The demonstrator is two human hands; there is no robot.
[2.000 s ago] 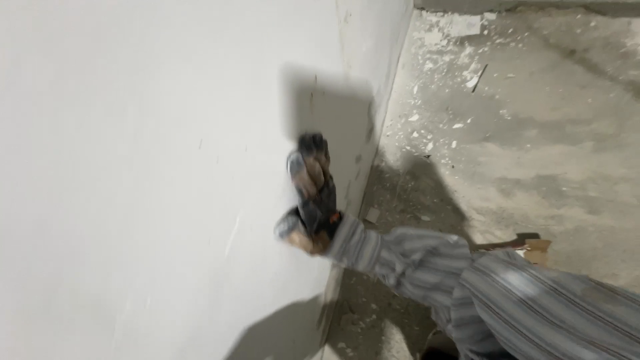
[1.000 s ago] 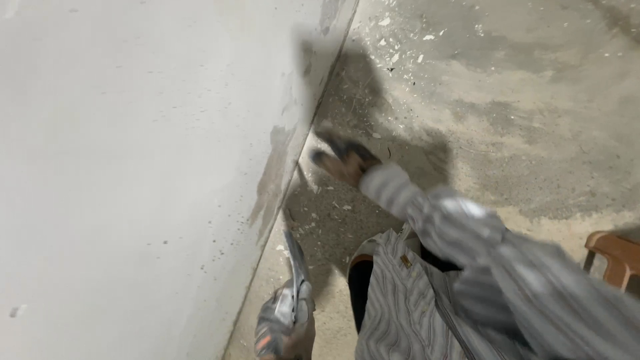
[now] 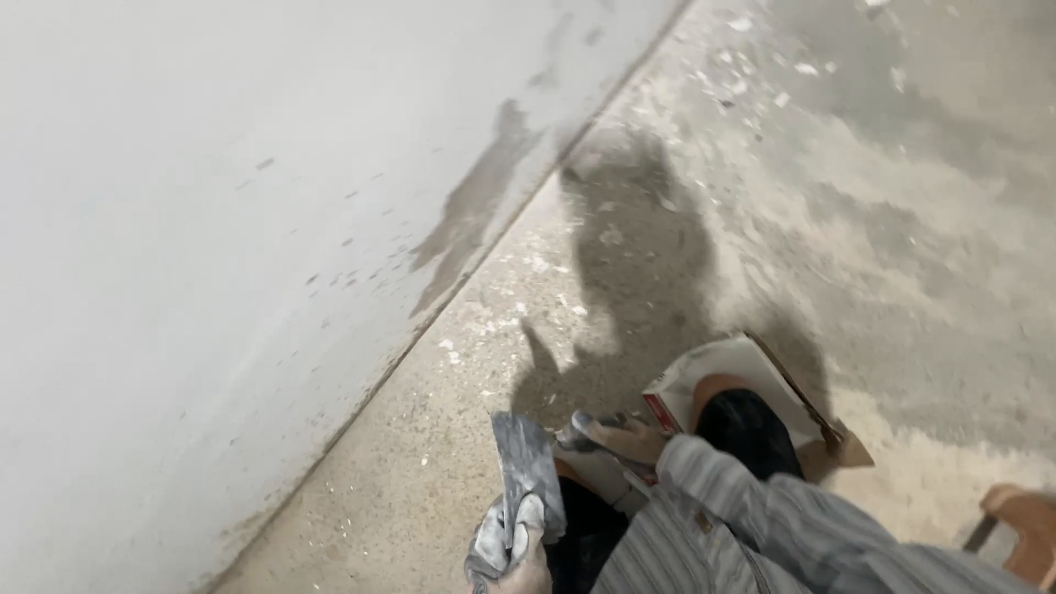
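My left hand (image 3: 511, 540), in a work glove smeared with white, grips a flat metal scraper blade (image 3: 526, 462) smeared grey, which points up over the floor. The lower end of the tool is hidden by the fingers. Just right of the blade is my right hand (image 3: 623, 437), blurred, with dark glove material on its fingers; whether it holds something cannot be made out. Left of both hands rises a white wall (image 3: 206, 206) with a rough grey-brown patch (image 3: 474, 202) low down near the floor joint.
An opened cardboard box (image 3: 701, 359) lies on the concrete floor (image 3: 924, 272) around my legs. White flakes (image 3: 738, 78) are scattered along the wall's foot. A brown stool (image 3: 1027, 528) stands at the lower right edge. Shadows fall across the floor.
My right hand has come away from the wall, down toward my body, and is now beside the blade in my left hand. The view has swung down along the wall.
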